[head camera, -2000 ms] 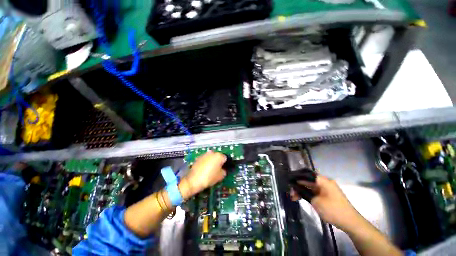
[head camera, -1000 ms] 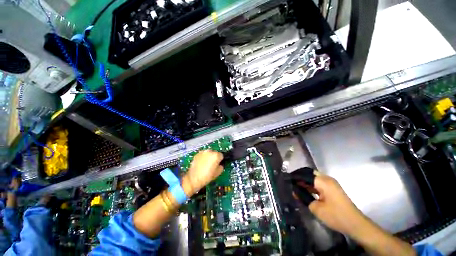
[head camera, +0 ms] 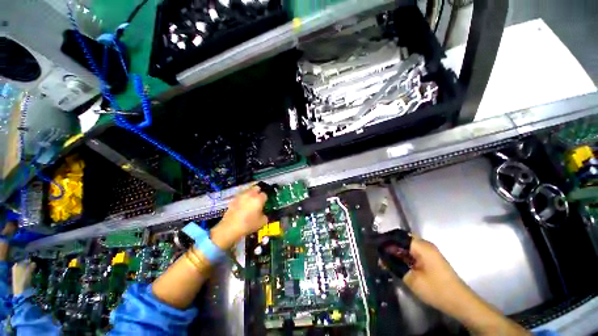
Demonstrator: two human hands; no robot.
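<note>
A green circuit board (head camera: 305, 262) crowded with parts lies in a black carrier in front of me. A silver-white strip (head camera: 354, 252) runs along its right side, and a narrow green strip (head camera: 292, 195) lies along its far edge. My left hand (head camera: 248, 210), with a light blue wrist strap, is over the left end of the narrow strip; its black-covered fingertips touch or hover there, and whether they hold a part is hidden. My right hand (head camera: 416, 262) is right of the board, above the carrier, with black-covered fingers curled around small dark parts.
A conveyor rail (head camera: 400, 152) runs behind the board. Beyond it are a bin of silver strips (head camera: 367, 85), dark bins and yellow parts (head camera: 67, 190). A blue coiled cord (head camera: 167, 149) hangs across. Another person's hand (head camera: 23, 277) is at far left.
My left hand has moved left along the narrow strip, uncovering its right part and yellow blocks on the board. My right hand has stayed beside the board. The view has shifted slightly.
</note>
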